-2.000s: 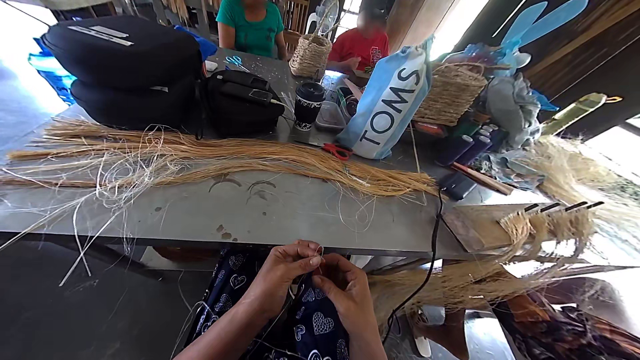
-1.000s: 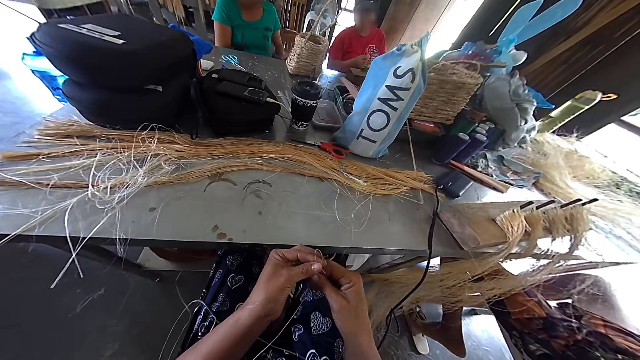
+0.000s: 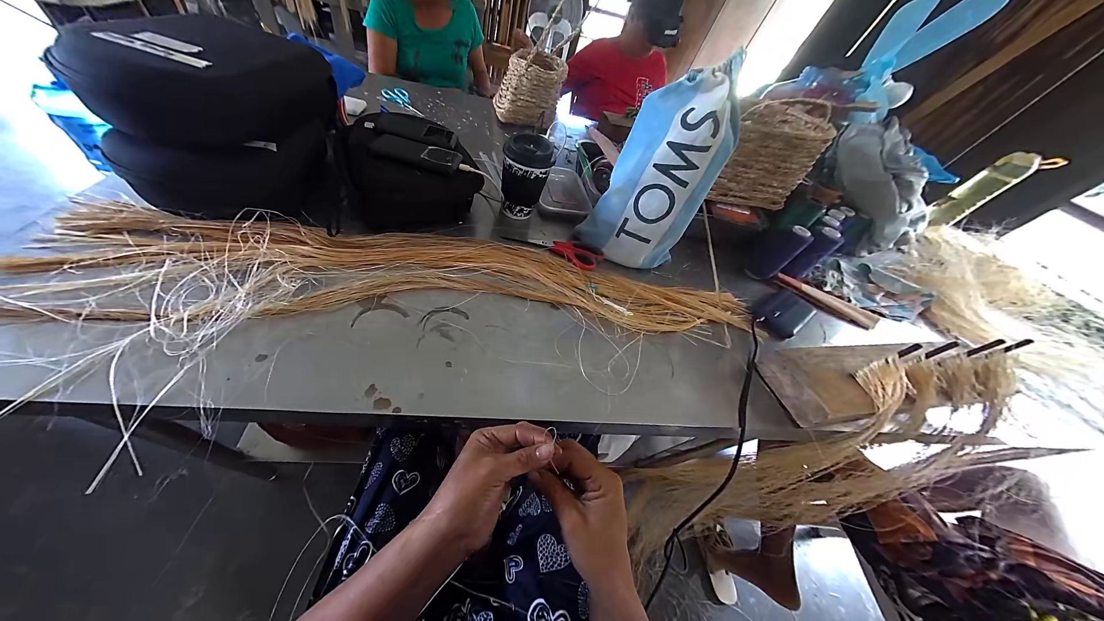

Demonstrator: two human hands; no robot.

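My left hand [image 3: 492, 483] and my right hand [image 3: 582, 500] meet above my lap, just off the table's front edge. Each pinches a thin pale strand [image 3: 553, 440], which makes a small loop between the fingertips. More of the strand [image 3: 345, 526] hangs in loose curves at the left of the patterned dark cloth [image 3: 405, 483] on my lap. Across the table lies a long bundle of tan plant fibres [image 3: 414, 259], with a tangle of whitish strands [image 3: 198, 293] over its left part. Red-handled scissors [image 3: 578, 254] touch the bundle's far side.
Black cases [image 3: 198, 86], a black patterned cup [image 3: 526, 172], a blue cloth bag [image 3: 664, 164] and woven baskets [image 3: 772, 147] stand behind the fibres. At the right are thread spools [image 3: 780, 250] and a pronged wooden board [image 3: 819, 384] with fibres. Two people sit across the table; another person's leg shows lower right.
My fingertips have shifted slightly around the strand; both hands stay together over my lap.
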